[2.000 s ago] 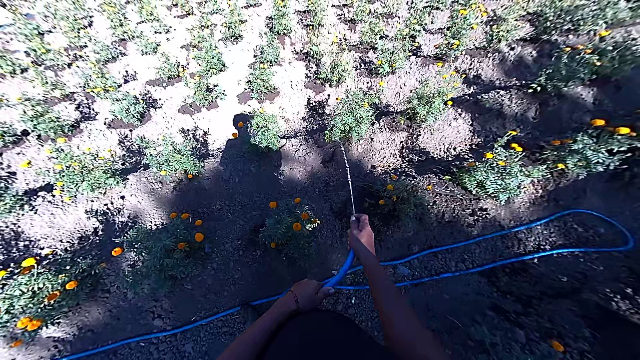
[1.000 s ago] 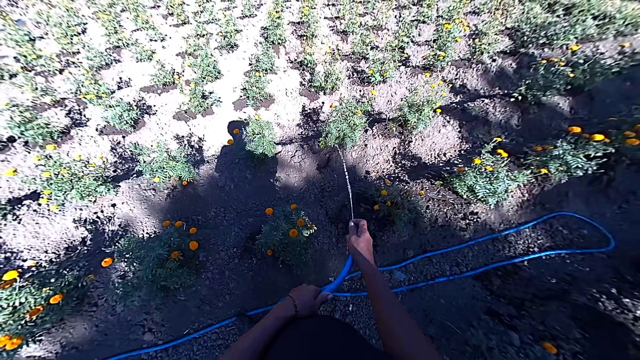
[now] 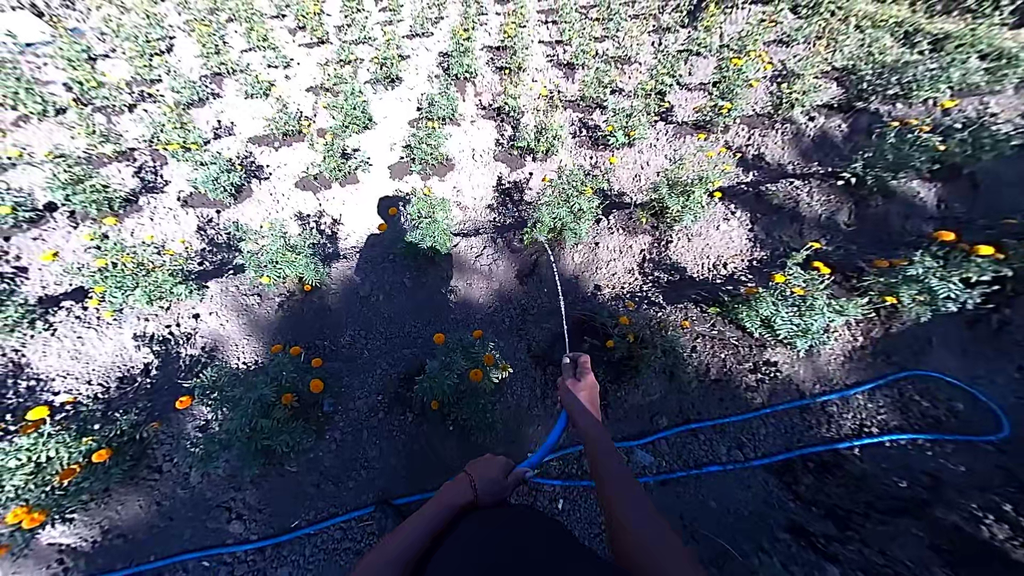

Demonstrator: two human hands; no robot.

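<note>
My right hand (image 3: 581,382) grips the end of a blue garden hose (image 3: 550,442), its thumb at the mouth. A thin stream of water (image 3: 558,290) arcs forward from it to the base of a green marigold plant (image 3: 566,205). Lower and to the left, my left hand (image 3: 492,478) is closed around the same hose close to my body, with a thin band on the wrist. Left of my right hand grows a marigold plant with orange flowers (image 3: 462,382), in shadow.
More of the hose (image 3: 880,438) lies in a long loop on the soil at the right, and another length (image 3: 296,532) runs to the lower left. Rows of marigolds (image 3: 796,308) stretch ahead and to both sides. My shadow (image 3: 392,272) falls on the ground ahead.
</note>
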